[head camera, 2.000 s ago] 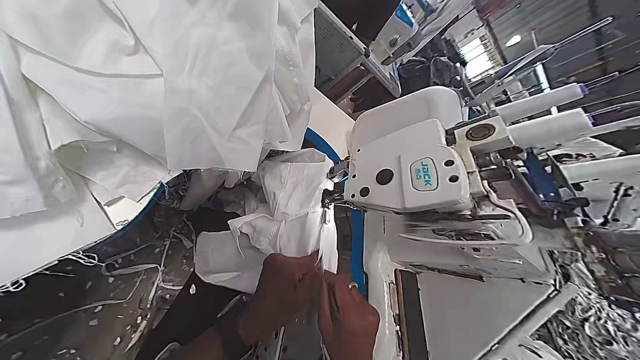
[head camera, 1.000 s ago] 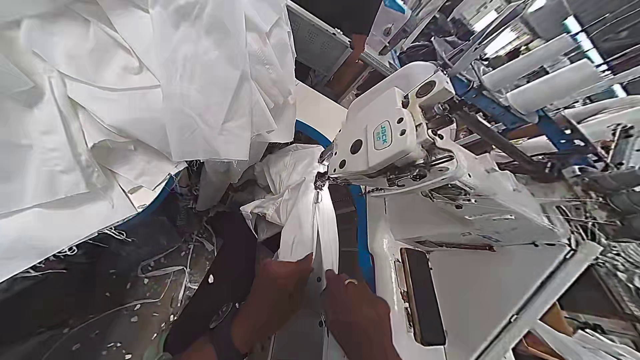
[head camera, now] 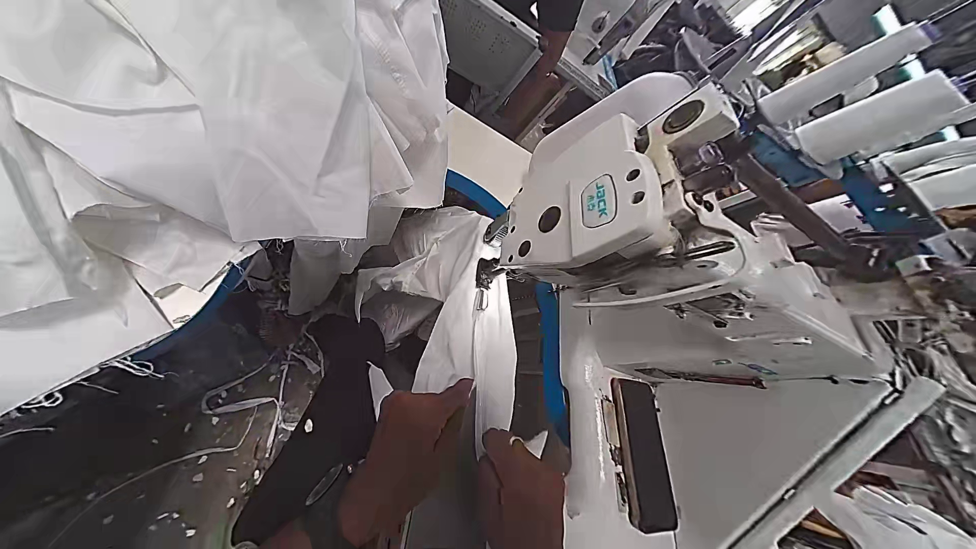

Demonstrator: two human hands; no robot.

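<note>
A white Jack industrial sewing machine [head camera: 587, 206] stands right of centre, its needle area at the left end of its head. White fabric [head camera: 465, 335] passes under the presser foot [head camera: 486, 273] and stretches down toward me in two layers or folds. My left hand [head camera: 415, 442] pinches the left part between thumb and finger. Close beside it on the right, my right hand [head camera: 522, 480] grips the fabric's right part, its fingers curled. More of the same cloth bunches behind and left of the foot.
A large pile of white fabric [head camera: 290, 114] covers the table at upper left. White thread cones [head camera: 846, 72] stand at upper right. A blue-edged table rim [head camera: 550, 358] runs beside the machine. Threads and scraps litter the floor [head camera: 229, 457]. Another person's arm [head camera: 537, 76] shows at the top.
Two seconds ago my hands were close together near the machine foot; now they are farther down from it, with a longer stretch of fabric between them and the foot.
</note>
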